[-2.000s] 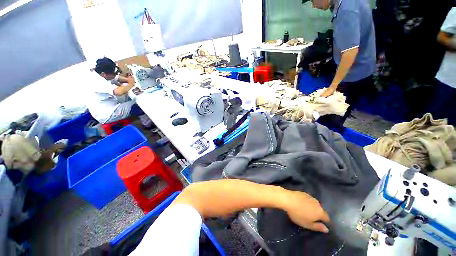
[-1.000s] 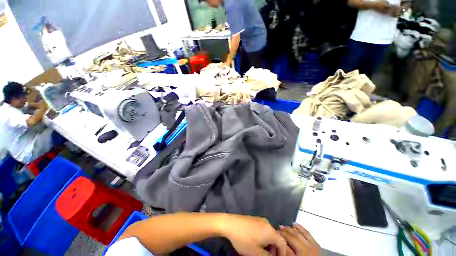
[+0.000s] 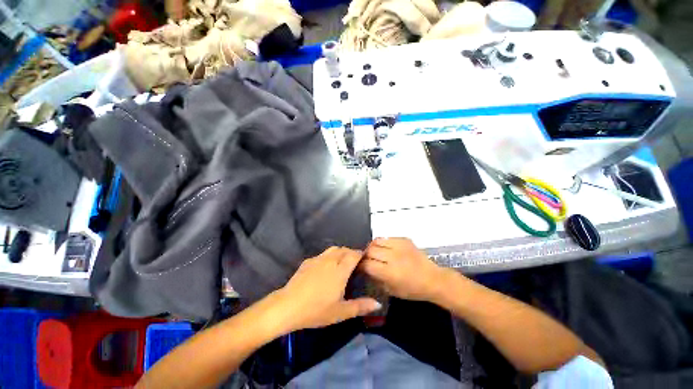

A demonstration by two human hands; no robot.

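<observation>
A dark grey garment with pale stitching lies heaped left of the white sewing machine; part of it reaches the needle area and hangs to the table's front edge. My left hand and my right hand meet at that edge, in front of the needle. Both hold the garment's near edge between their fingers. The fingertips partly hide the cloth. The presser foot is too small to make out clearly.
A black smartphone, green-handled scissors, yellow-handled snips and a round black object lie right of the needle. Beige cloth is piled behind. A red stool and blue bin stand lower left.
The view has swung right and down onto the machine. My right hand has come into view and joined my left at the cloth's near edge. The garment heap looks little changed.
</observation>
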